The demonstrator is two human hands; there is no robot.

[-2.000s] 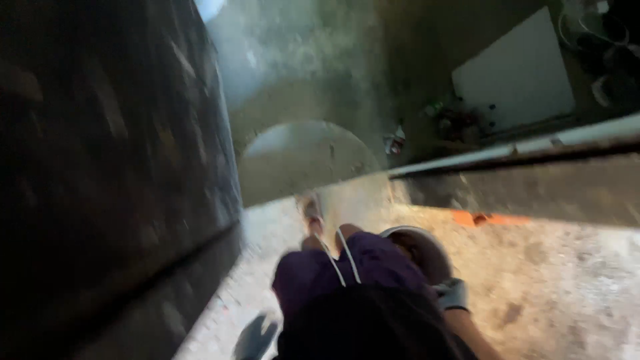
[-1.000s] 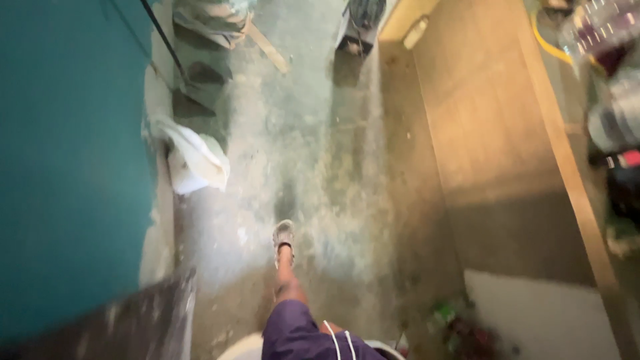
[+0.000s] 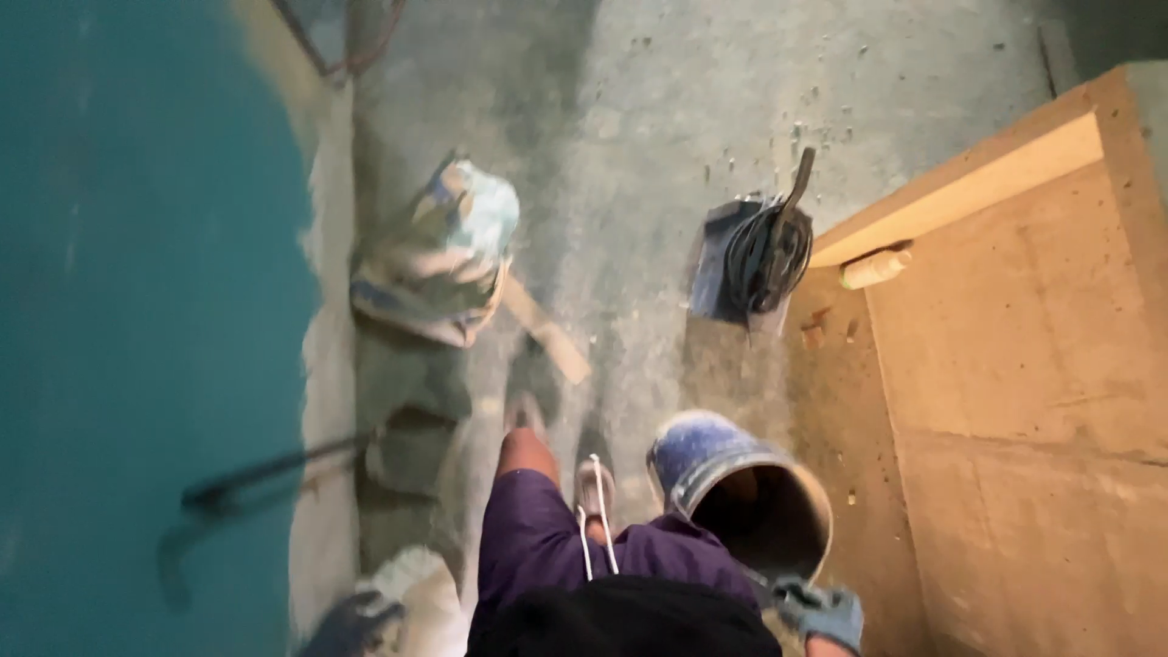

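My right hand (image 3: pixel 823 613), in a grey-blue work glove, is at the lower right, its fingers curled at the near rim of a blue plastic bucket (image 3: pixel 701 449). The bucket hangs tilted beside my right thigh, its mouth turned up toward the camera and its inside dark, with something brownish in it. My left hand is not in view. My legs, in purple shorts with a white drawstring, are at the bottom centre.
A full sack (image 3: pixel 447 251) stands by the teal wall (image 3: pixel 155 274), a wooden board (image 3: pixel 547 333) beside it. A long-handled tool (image 3: pixel 283 470) leans at the left. Ahead right are a black coiled cable (image 3: pixel 766 255), a bottle (image 3: pixel 874 269) and a wooden panel (image 3: pixel 1031 365). Another bag (image 3: pixel 424 593) lies lower left.
The view has moved forward along the floor; the sack and coiled cable are nearer. The bucket, mostly out of view one second ago, now shows with my gloved right hand.
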